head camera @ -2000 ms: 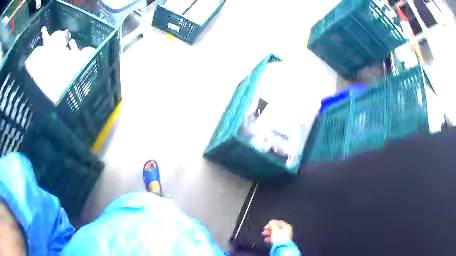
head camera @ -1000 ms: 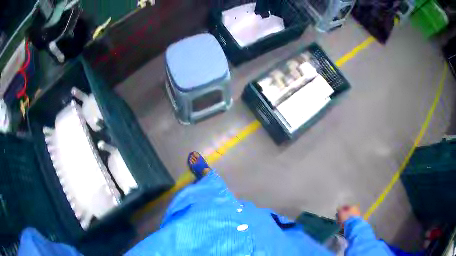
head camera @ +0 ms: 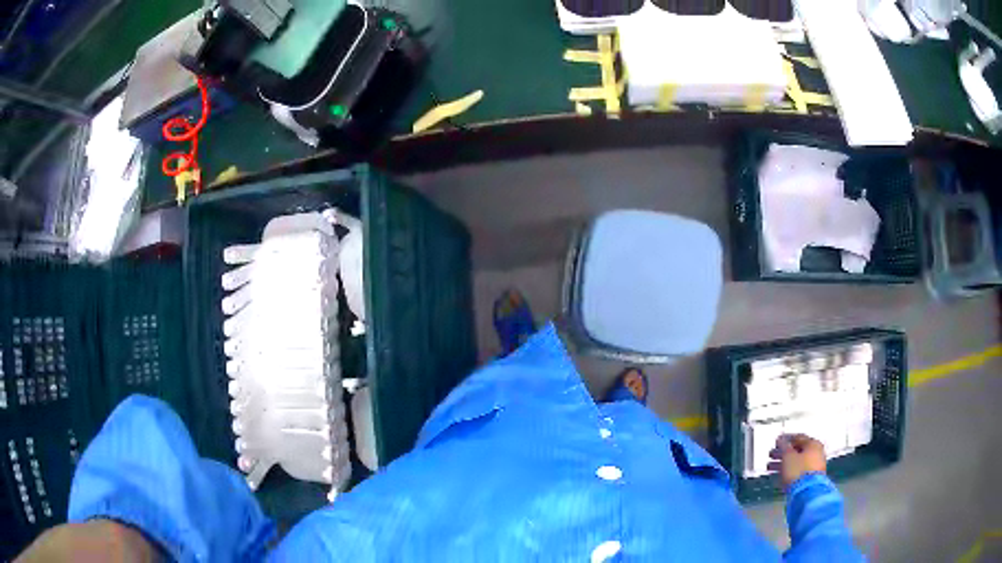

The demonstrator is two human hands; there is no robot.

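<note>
My right hand [head camera: 801,454] is at the lower right, in front of the crate of white packed items [head camera: 813,396] as seen from above. Its fingers are loosely bent and nothing shows in it. My left hand [head camera: 90,547] is cut off by the bottom left edge; only bare skin past the blue sleeve shows, no fingers. A dark green crate [head camera: 379,330] on my left holds a row of white lamp bases [head camera: 280,352] with arms. A grey-blue stool [head camera: 650,283] stands ahead.
The green bench [head camera: 494,72] carries a black press fixture [head camera: 330,83], a red coiled hose [head camera: 181,138], a taped white support block [head camera: 703,66], black pad sheets [head camera: 687,9] and a long white sheet [head camera: 855,77]. Another crate [head camera: 917,209] and a second stool [head camera: 961,236] stand right.
The view has turned from the aisle to face the bench. The stool and crates are now squarely ahead. My right hand stays low on the right; bare skin of the left arm has come into view.
</note>
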